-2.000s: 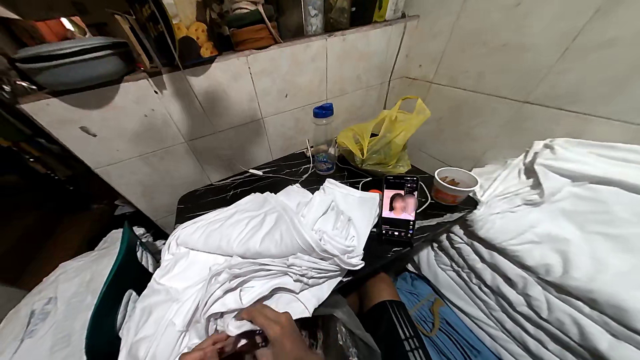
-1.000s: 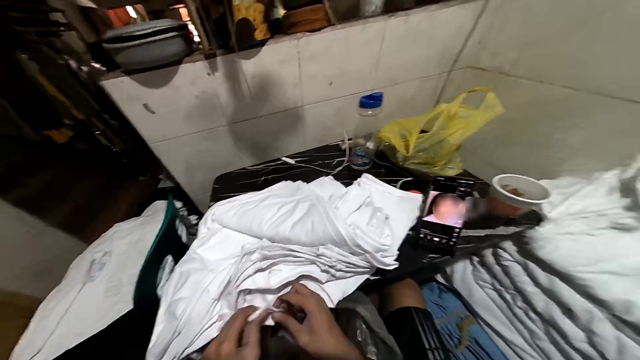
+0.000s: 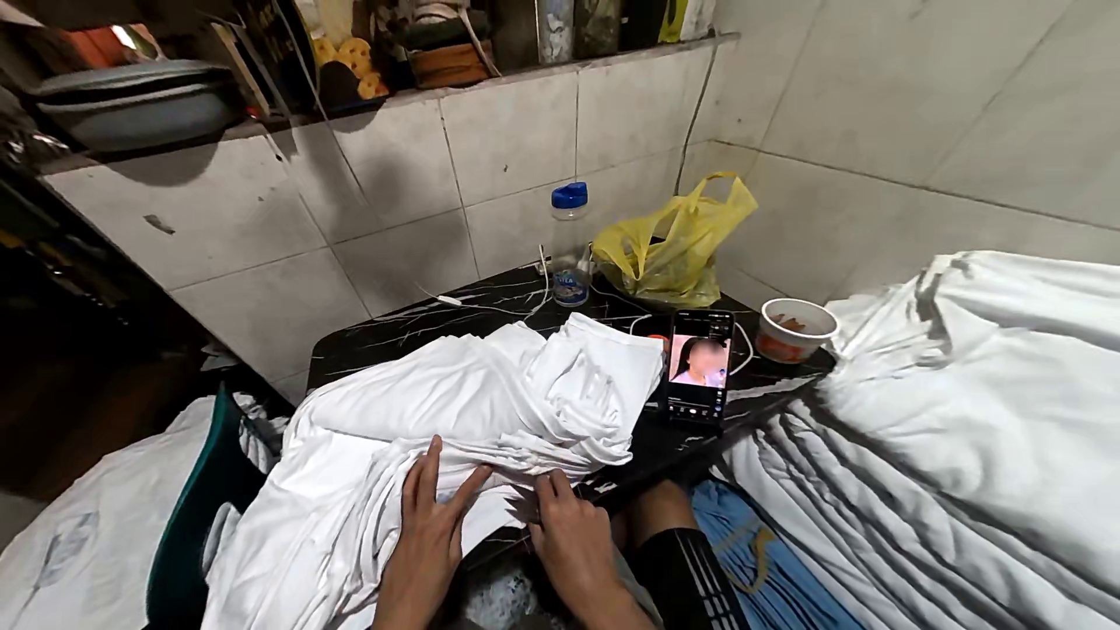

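Note:
A heap of white cloth (image 3: 420,385) lies over the black marbled table (image 3: 350,346) and hangs off its near edge. My left hand (image 3: 429,525) rests on the heap's near folds, fingers spread. Just right of it, my right hand (image 3: 569,534) touches the cloth's lower edge with bent fingers; whether it pinches the fabric cannot be told. A smartphone (image 3: 700,367) with a lit screen stands beside the cloth on the right.
Behind the phone are a yellow plastic bag (image 3: 669,254), a clear bottle with a blue cap (image 3: 570,249), a white cable (image 3: 499,308) and a plastic tub (image 3: 794,331). More white fabric (image 3: 989,420) is piled at right. A green chair back (image 3: 197,507) and white sack (image 3: 96,525) are at left.
My hands, close together at the cloth's near edge one second ago, are now apart. The left hand has opened and lies flatter on the folds.

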